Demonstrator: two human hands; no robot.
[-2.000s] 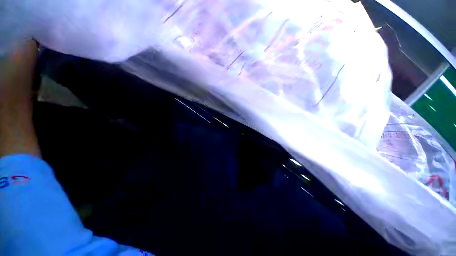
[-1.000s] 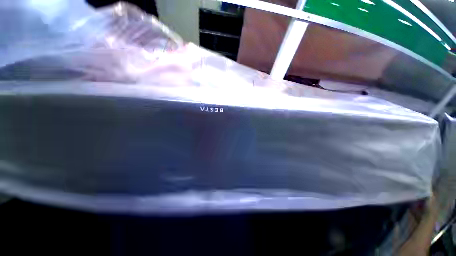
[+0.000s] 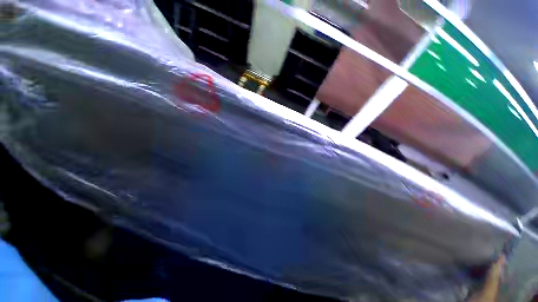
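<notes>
A translucent whitish protective bag [image 3: 253, 194] with red print lies over a very large black television [image 3: 135, 253], covering a wide band across the view. The television's dark surface shows below the bag's lower edge. My right hand [image 3: 491, 284] is small, blurred and partly cut off at the lower right, closed at the bag's taut corner; its fingertips are hard to make out. My left hand is out of the picture; only blue sleeve shows at the lower left.
Beyond the bag are a white metal rail [image 3: 377, 109], a brown panel [image 3: 360, 76] and dark racks [image 3: 212, 29] beside a pale post. Green floor [image 3: 466, 76] with white streaks lies at the upper right.
The view has swung along the set. The bag, earlier bunched with much black surface exposed, now lies across it as a wide band. My left hand has left the picture; my right has appeared.
</notes>
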